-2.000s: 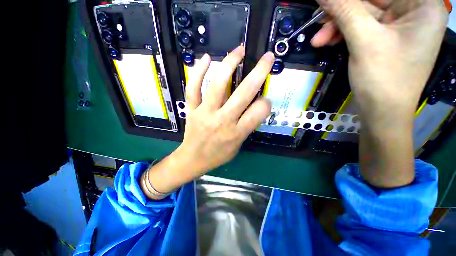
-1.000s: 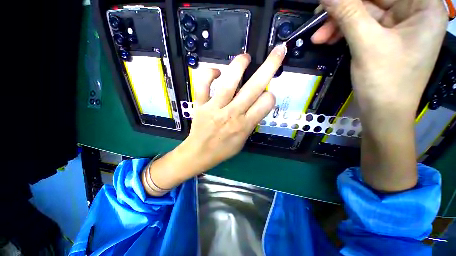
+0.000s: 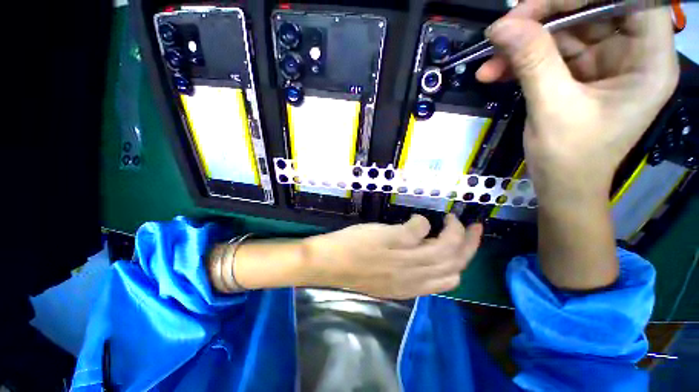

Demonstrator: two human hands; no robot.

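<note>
My right hand (image 3: 582,99) holds thin metal tweezers (image 3: 529,34), their tip beside the camera lenses of the third smartphone (image 3: 452,145) from the left. A pale ring (image 3: 431,80) sits around that phone's middle lens. My left hand (image 3: 391,256) is at the tray's front edge, below this phone, palm inward with fingers curled and apart; no held thing shows. A white perforated strip (image 3: 334,177) with two rows of round holes lies across several phones. The foam tray (image 3: 264,99) holds the opened phones.
The first phone (image 3: 218,138) and second phone (image 3: 324,142) lie left in the tray, another (image 3: 665,172) at the far right, partly behind my right arm. A clear film with dark rings (image 3: 130,153) lies on the green mat (image 3: 153,195) at left. An orange handle shows top right.
My left hand has moved from the third phone's lenses down to the tray's front edge, uncovering the second phone and strip. The tweezers now lie at a flatter angle.
</note>
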